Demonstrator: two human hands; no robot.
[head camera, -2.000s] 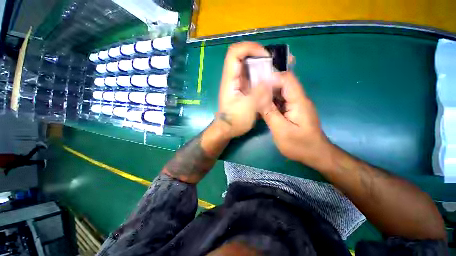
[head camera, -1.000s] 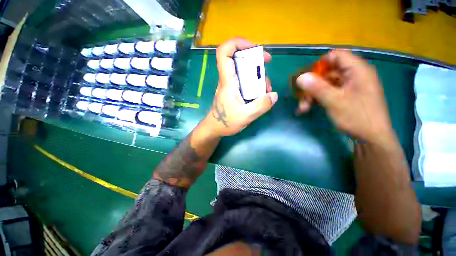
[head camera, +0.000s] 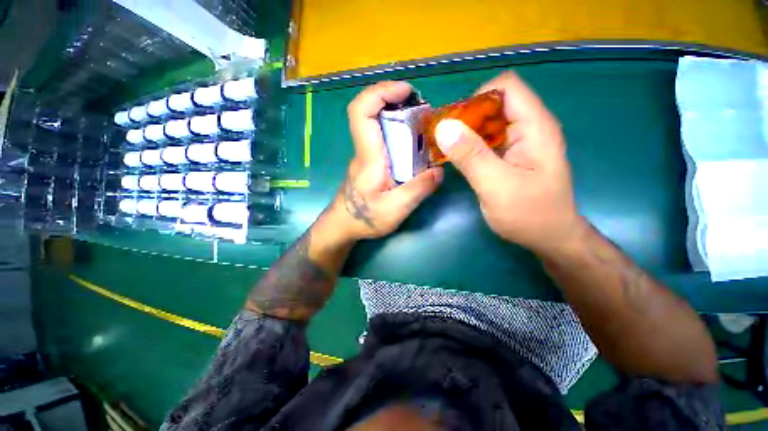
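Note:
My left hand (head camera: 375, 181) holds a white housing shell (head camera: 404, 145), its fingers behind the far end and its thumb at the near edge. A dark slot shows near the shell's right edge. My right hand (head camera: 522, 172) holds a translucent orange-brown amber scraper (head camera: 478, 123) between thumb and fingers. The scraper's left edge is at the shell's right side and overlaps it in view; whether it presses on the shell I cannot tell. Both hands are above the green bench mat (head camera: 623, 160).
A clear blister tray (head camera: 263, 202) with rows of white shells lies at the left. White sheets (head camera: 733, 168) with wavy edges lie at the right. A raised yellow-orange board (head camera: 522, 23) runs along the far side. Grey patterned cloth (head camera: 556, 341) hangs at the near edge.
My right hand has moved left with the amber scraper, up to the shell. The shell in my left hand is turned slightly. The view has shifted.

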